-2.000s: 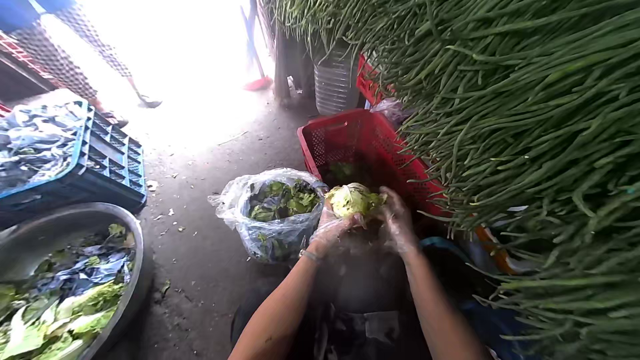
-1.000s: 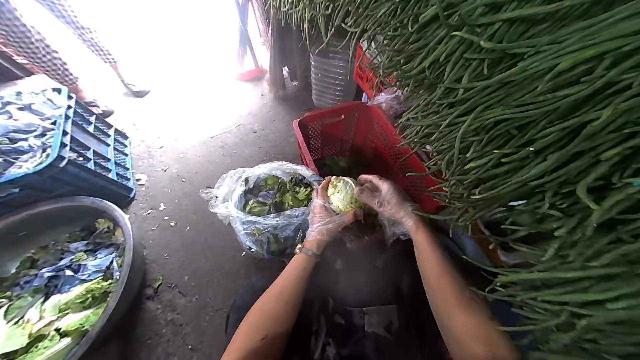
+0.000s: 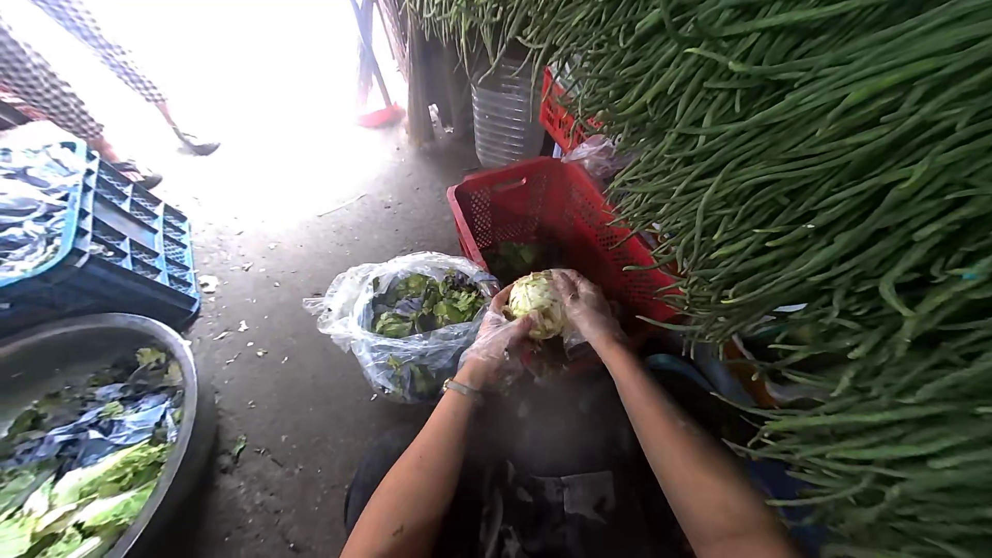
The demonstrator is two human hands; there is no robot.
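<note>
A pale green head of leafy vegetable, lettuce or cabbage [image 3: 537, 304], is held between my two hands in front of me. My left hand [image 3: 497, 335], in a clear plastic glove with a bracelet at the wrist, cups its left and lower side. From the right, my right hand [image 3: 587, 308], also gloved, lies against it with bent fingers. Just left of my hands stands a clear plastic bag [image 3: 353, 325] full of green leaves. Behind them is a red plastic crate [image 3: 508, 201] with some greens at its bottom.
Long green beans [image 3: 814, 194] are heaped along the right. At lower left is a metal basin [image 3: 186, 372] of leaves, with a blue crate [image 3: 139, 232] behind it. A ribbed plastic container [image 3: 504, 116] stands past the red crate. A person's legs [image 3: 116, 54] show at upper left.
My hands have stayed around the pale head while their grip shifted. My right hand's fingers now lie farther over its right side than one second ago.
</note>
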